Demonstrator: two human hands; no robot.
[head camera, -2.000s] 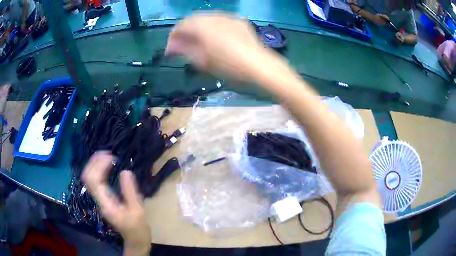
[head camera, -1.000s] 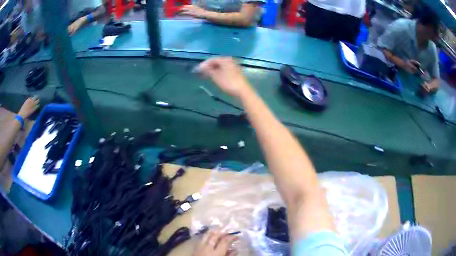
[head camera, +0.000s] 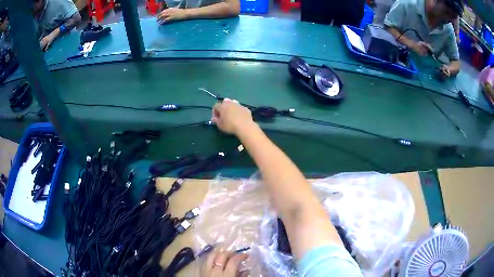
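Observation:
My right hand (head camera: 232, 116) is stretched out over the green conveyor belt, fingers closed on a thin black cable (head camera: 187, 126) that runs off to the left. My left hand (head camera: 225, 264) is low at the bottom edge, partly cut off. A slim black piece (head camera: 242, 250) lies at its fingertips; whether it is gripped cannot be told. A large heap of black USB cables (head camera: 119, 216) with silvery plugs is at the left. The crinkled clear plastic bag (head camera: 363, 205) is at centre right; my right arm hides part of its black contents.
A blue tray (head camera: 60, 178) with black pieces stands at far left. A white fan (head camera: 437, 259) is at bottom right. The belt (head camera: 379, 103) carries cables and a round black object (head camera: 319, 81). Green posts (head camera: 49, 81) rise at left. Seated people work across the belt.
The view has shifted. My right hand has come down from above the belt onto a cable. My left hand has moved from the heap to beside the slim black piece.

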